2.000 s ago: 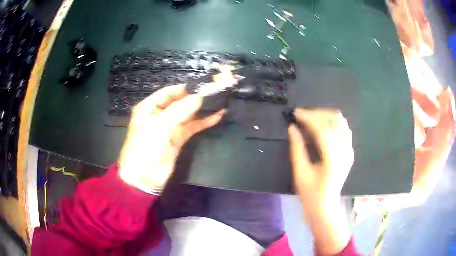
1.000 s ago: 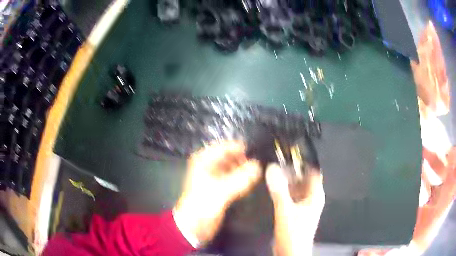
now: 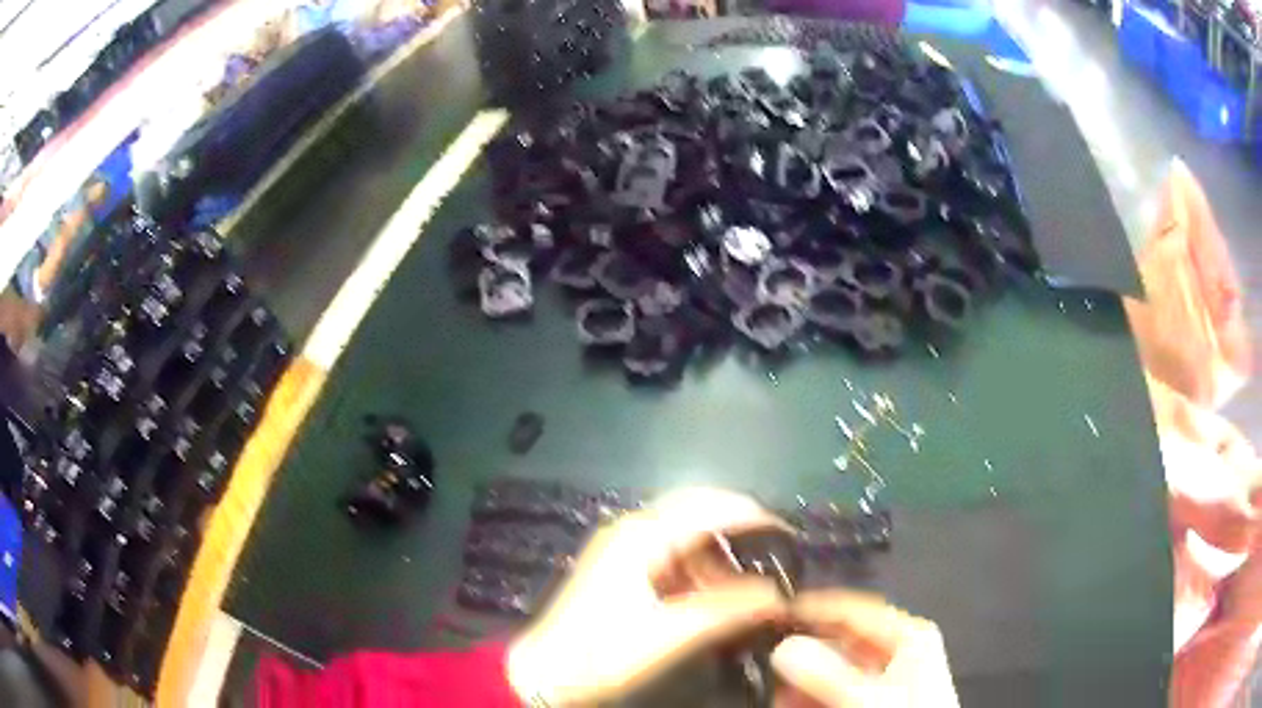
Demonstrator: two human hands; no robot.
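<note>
My left hand (image 3: 657, 588) and my right hand (image 3: 865, 657) are close together at the lower middle, fingertips meeting around a black plastic unit (image 3: 758, 553). Thin shiny metal strips show on the unit. My left hand grips it from the left; the right fingertips are at its lower right side. The unit is blurred and partly hidden by my fingers. Rows of small black insert blocks (image 3: 519, 546) lie behind and beside my left hand, partly covered by it.
A large heap of black housings (image 3: 830, 297) fills the far side. Loose metal contacts (image 3: 875, 436) lie right of centre. A joined black assembly (image 3: 390, 470) and a small black piece (image 3: 526, 432) lie left. Stacked assemblies (image 3: 125, 429) stand beyond the wooden edge (image 3: 263, 450). Pinkish wrapping (image 3: 1197, 332) is at right.
The view has tilted up, bringing the whole housing heap into sight. My hands, apart at first, are together around the unit. The metal-bearing part showed at my right fingers a second ago.
</note>
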